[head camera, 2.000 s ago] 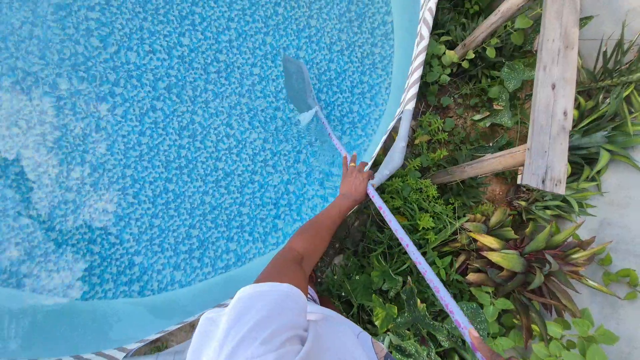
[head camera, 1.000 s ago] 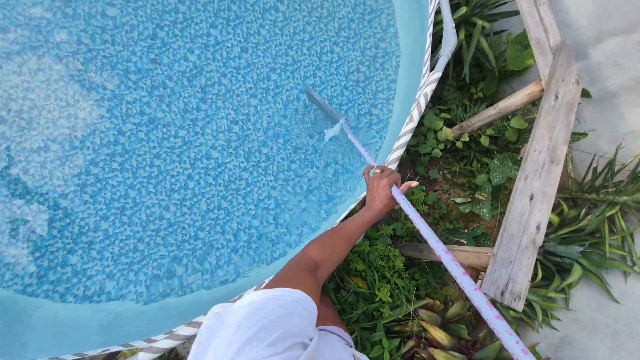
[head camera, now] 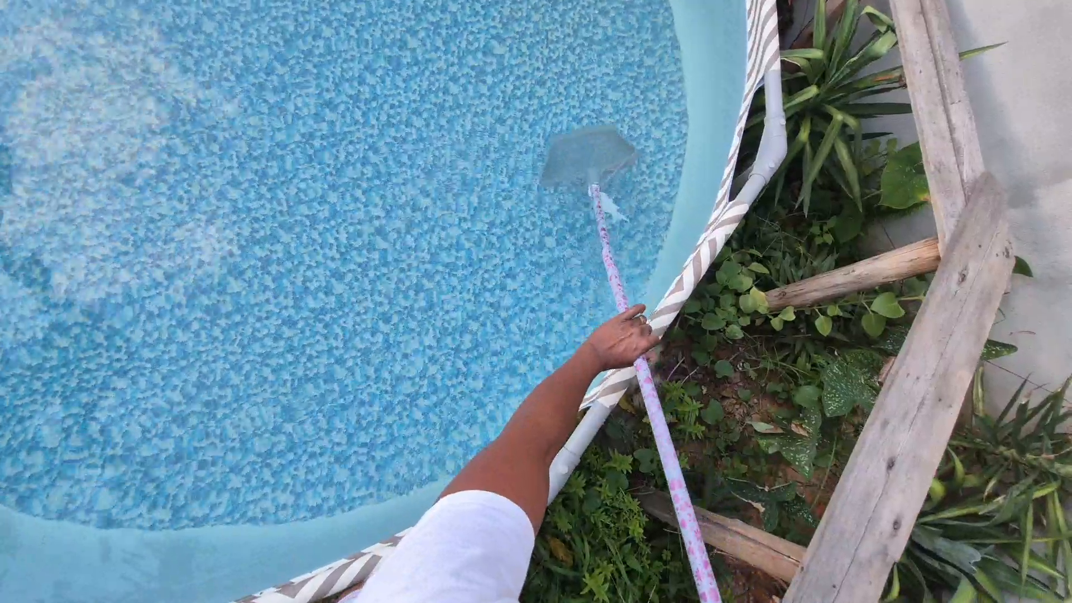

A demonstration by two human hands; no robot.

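My left hand (head camera: 624, 337) is closed around a pole with a pink floral pattern (head camera: 667, 452), right at the rim of the above-ground pool (head camera: 708, 247). From the hand, the pole slants up over the water to a pool skimmer net (head camera: 589, 157), which lies in the water and looks spread flat. A small pale piece shows beside the joint of net and pole. Toward the bottom edge of the view the pole runs out over the plants. My right hand is outside the view.
A grey pool frame tube (head camera: 766, 155) bends along the outer wall. Green plants (head camera: 595, 519) grow beside it. A long weathered plank (head camera: 917, 377) lies at the right, with wooden poles (head camera: 854, 275) near it and a concrete surface (head camera: 1026, 276) beyond.
The net has turned from nearly edge-on to showing its broad face. The pole now stands more upright in the view, still in my left hand. The view has shifted.
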